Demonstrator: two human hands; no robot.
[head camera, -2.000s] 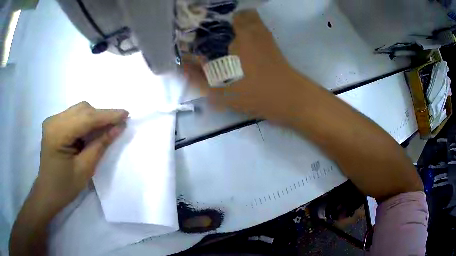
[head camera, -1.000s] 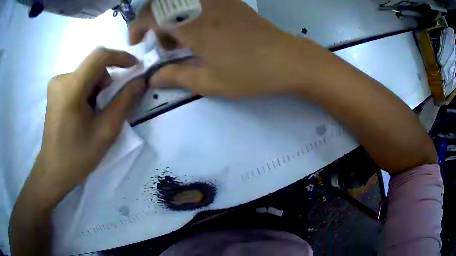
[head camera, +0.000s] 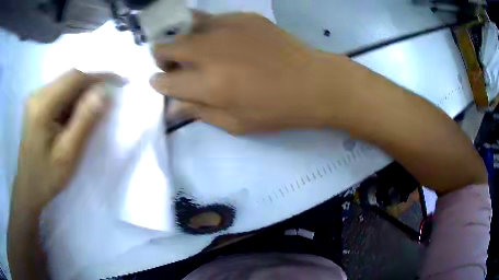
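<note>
A white fabric piece (head camera: 143, 164) hangs down over the table in front of the sewing machine, its upper part brightly lit. My left hand (head camera: 60, 120) is blurred and pinches the fabric's left side between thumb and fingers. My right hand (head camera: 235, 71) is at the fabric's upper right edge, beside the machine head, with its fingertips closed on the edge. The sewing machine head (head camera: 82, 19) is at the top left. Its cream-white ribbed knob (head camera: 166, 21) is blurred, just above my right fingers. The needle area is too blurred to make out.
The white machine table (head camera: 246, 169) has a printed ruler edge and a dark worn patch (head camera: 205, 217) near its front. A yellow-brown box (head camera: 471, 68) with white scraps (head camera: 491, 49) stands at the far right. Dark thin metal tools (head camera: 446, 10) lie beside it.
The fabric was bunched between both hands and now hangs flat and spread. My left hand has moved left and a little down. My right hand's fingers have drawn away from my left hand.
</note>
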